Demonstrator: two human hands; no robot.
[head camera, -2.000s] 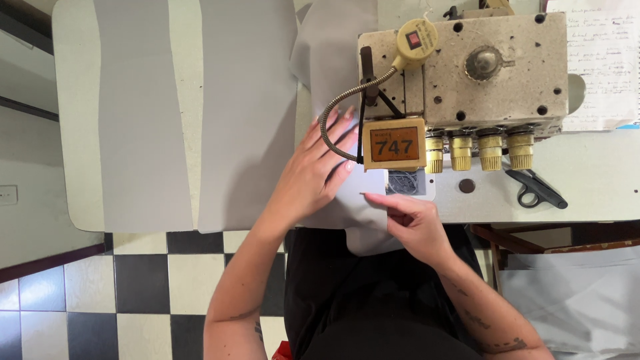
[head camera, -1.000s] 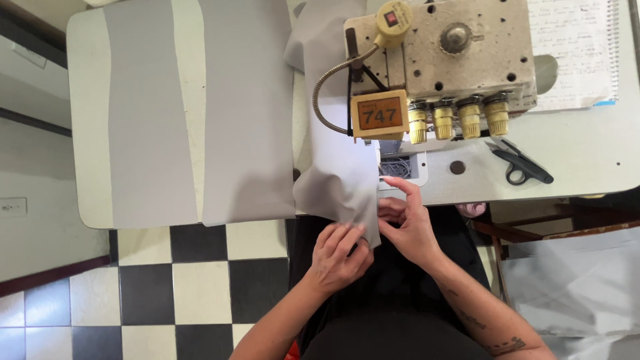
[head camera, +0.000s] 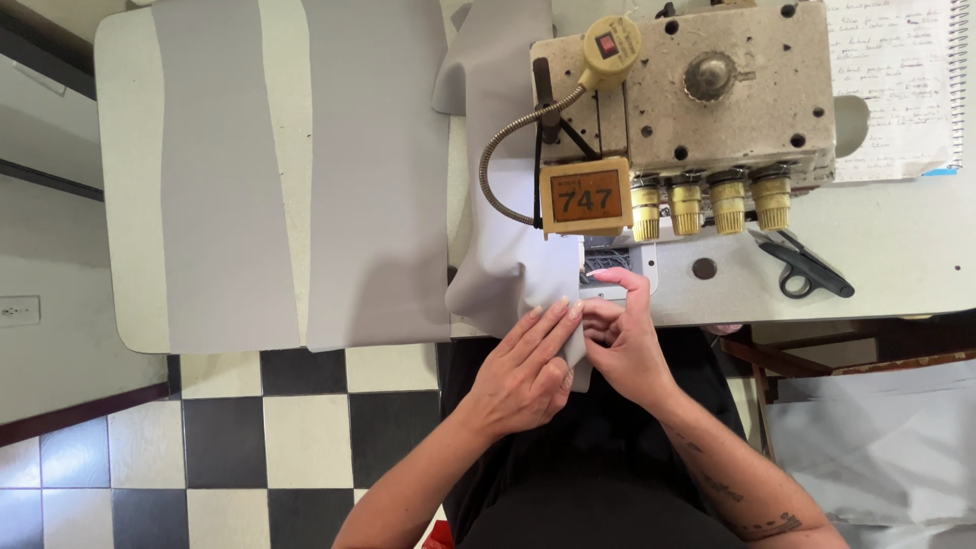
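Grey fabric (head camera: 507, 229) runs from the far side of the table, past the left of an overlock sewing machine (head camera: 732, 84), down over the near table edge. My left hand (head camera: 526, 374) lies on its lower part, fingers stretched close to the right edge. That same edge is gripped by my right hand (head camera: 625, 339), its thumb and lower fingers curled at the fabric and its index finger raised toward the machine's looper opening (head camera: 608, 263). The needle area is hidden under the machine head.
Two flat grey fabric panels (head camera: 221, 191) (head camera: 377, 175) lie at the left of the table. Black thread snips (head camera: 808, 271) and a dark round disc (head camera: 704, 268) are right of the machine. A handwritten spiral notebook (head camera: 896, 99) lies behind; more grey fabric (head camera: 877, 442) is at lower right.
My left hand has moved down from beside the machine to the fabric's near end, and its fingers have since straightened. My right hand has gone from pointing to gripping the edge.
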